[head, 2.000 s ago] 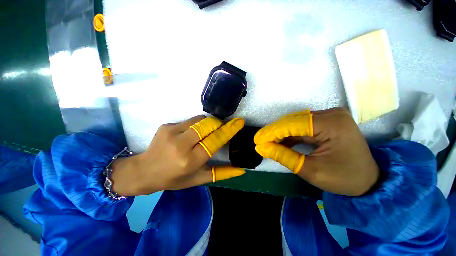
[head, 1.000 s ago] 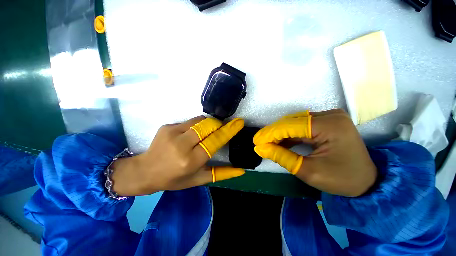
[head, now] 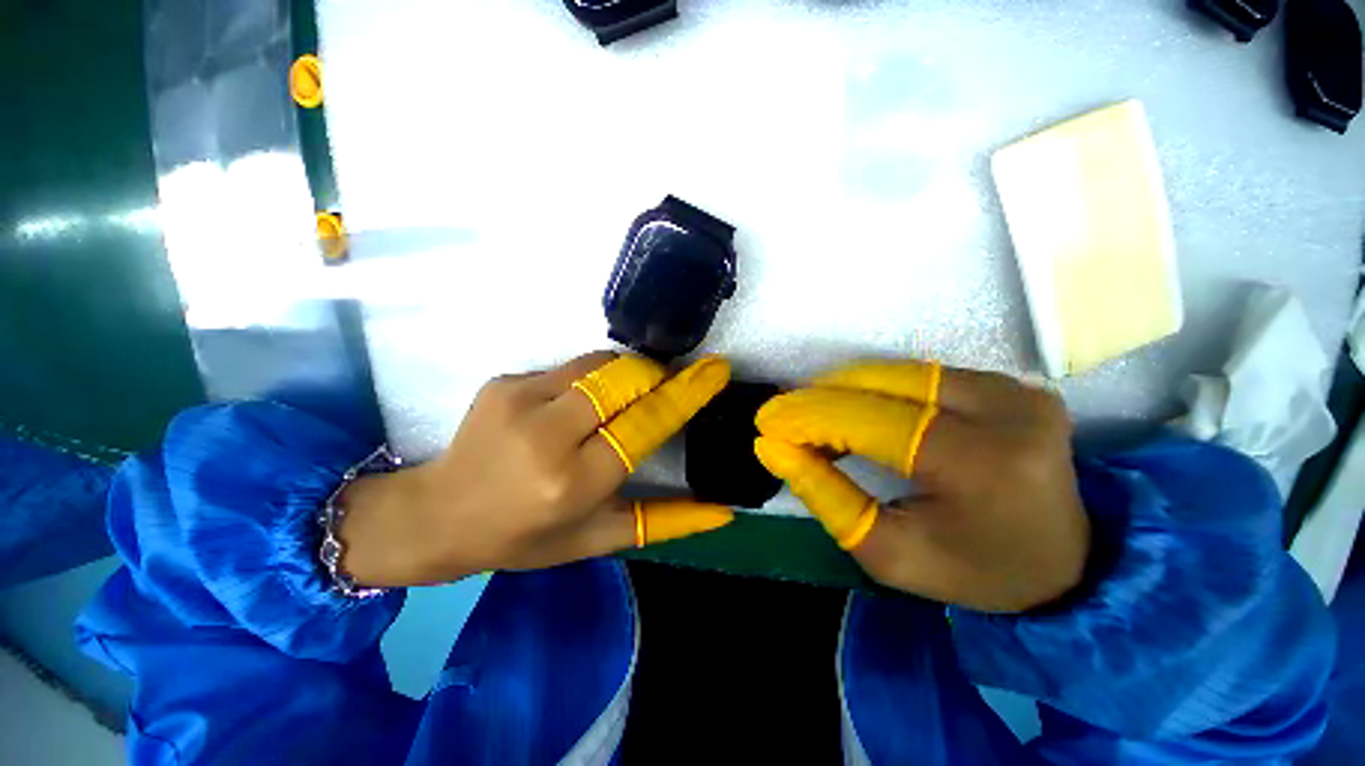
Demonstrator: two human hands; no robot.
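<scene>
A smartwatch (head: pixel 725 445) lies black face up at the mat's near edge. My left hand (head: pixel 547 461), in yellow finger cots, steadies it from the left, fingers at its upper left corner and thumb at its lower left. My right hand (head: pixel 940 476), also in yellow cots, has index finger and thumb tips together over the watch's right edge. Whether they pinch something thin is hidden. A second smartwatch (head: pixel 672 279) lies tilted on the mat just beyond my left fingertips.
The white foam mat (head: pixel 494 135) bears a cream-white pad (head: pixel 1100 240) at right, a crumpled white cloth (head: pixel 1269 382) beside it and more dark watches (head: pixel 1323 63) at the far edge. Left of the mat lie a silvery clear strip (head: pixel 225 165) and two loose yellow finger cots (head: pixel 307 81).
My right hand has turned and shifted slightly left and toward me, its fingers spreading apart while the index and thumb tips stay at the watch. My left hand is nearly unchanged.
</scene>
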